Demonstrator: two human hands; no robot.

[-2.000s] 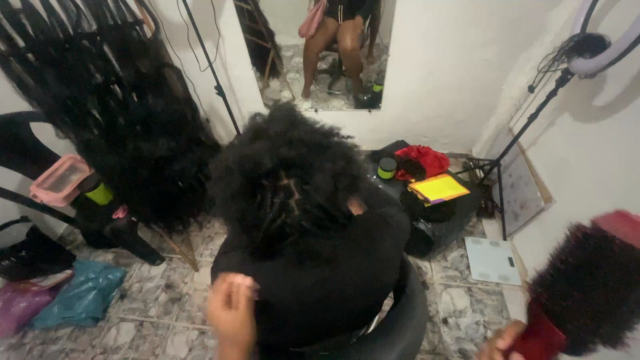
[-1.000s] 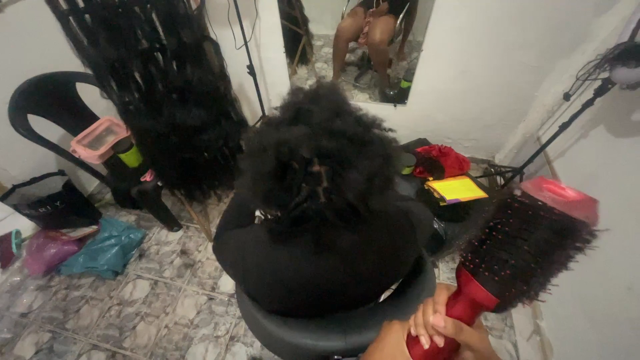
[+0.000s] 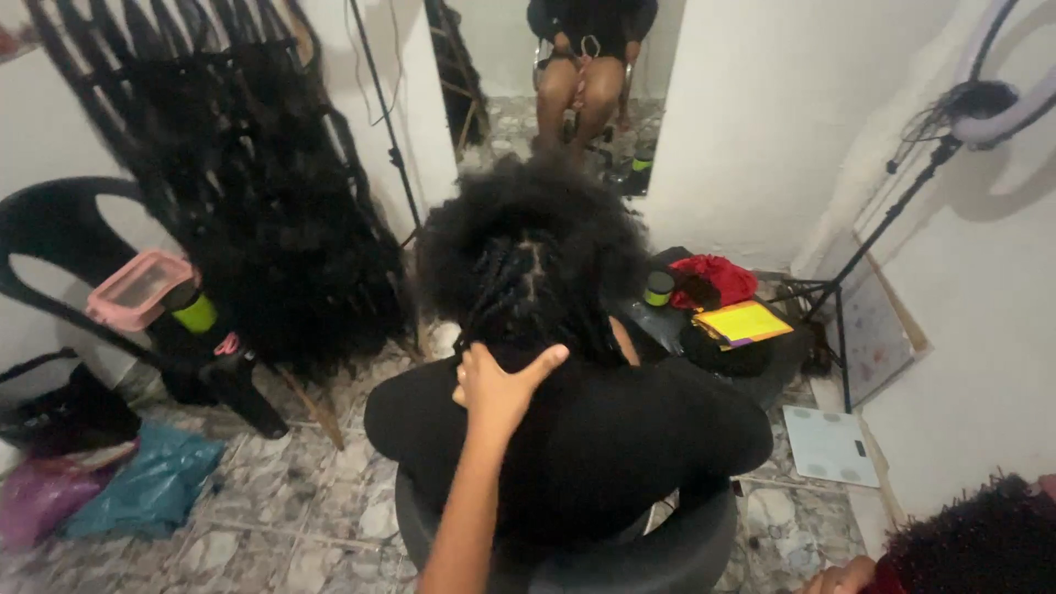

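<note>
A person in a black top (image 3: 610,445) sits with their back to me, curly dark hair (image 3: 536,223) loose around the crown and thin braids or twists hanging at the back. My left hand (image 3: 499,384) lies at the nape, thumb spread from the fingers, at the ends of the braids; whether it grips any strands is hidden. At the lower right edge, my right hand (image 3: 841,576), mostly out of frame, is on the red handle of a large hairbrush (image 3: 982,536) whose dark bristles face up.
Hair extensions (image 3: 247,198) hang on a rack at left, beside a black plastic chair (image 3: 58,214) with a pink-lidded container (image 3: 140,289). A wall mirror (image 3: 569,82) stands ahead. To the right are a green jar (image 3: 659,289), red cloth (image 3: 718,279), tripod (image 3: 891,210) and scale (image 3: 829,445).
A second ago both hands were together at the brush handle on the right. Now my left hand is at the person's nape, and the brush has moved down to the lower right corner.
</note>
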